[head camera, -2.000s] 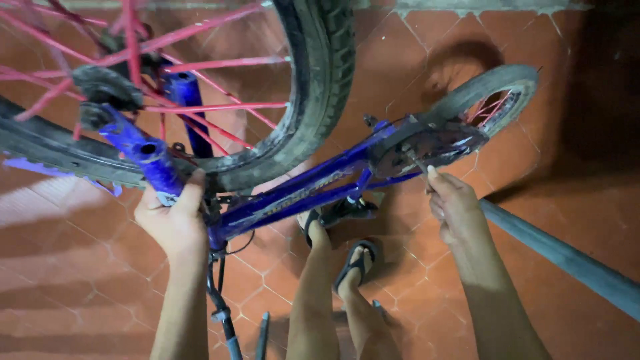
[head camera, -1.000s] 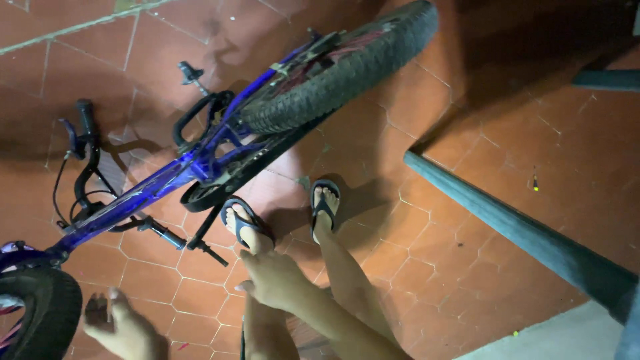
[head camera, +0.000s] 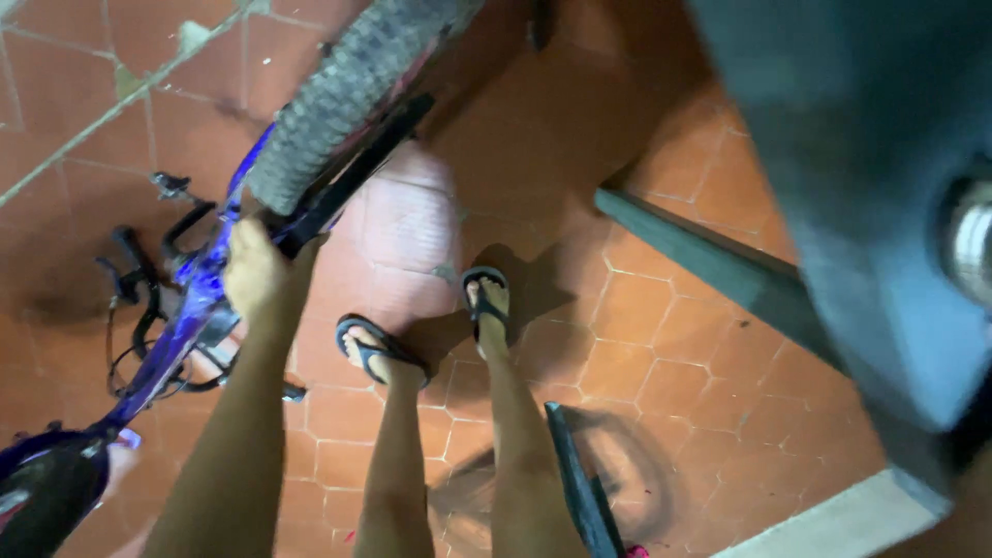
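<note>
A blue bicycle frame (head camera: 167, 353) slants across the left side, with its knobby rear tyre (head camera: 341, 101) at the top and part of the front wheel (head camera: 58, 496) at the lower left. My left hand (head camera: 256, 267) is closed around the frame just below the rear tyre, beside a long black part (head camera: 356, 178) that looks like a chain guard. The tyre and frame hide some of its fingers. Black handlebars (head camera: 147, 302) lie beyond the frame. My right hand is out of view.
My feet in dark sandals (head camera: 380, 349) stand on the reddish tiled floor. Right of them, a grey-green bar (head camera: 713, 263) juts in. A large blurred blue-grey object (head camera: 845, 178) fills the right side. Another dark bar (head camera: 577, 480) lies beside my leg.
My left hand, off the bicycle one second ago, now grips its frame. My right hand has left the view. The view has shifted, and the large blue-grey object now fills the right.
</note>
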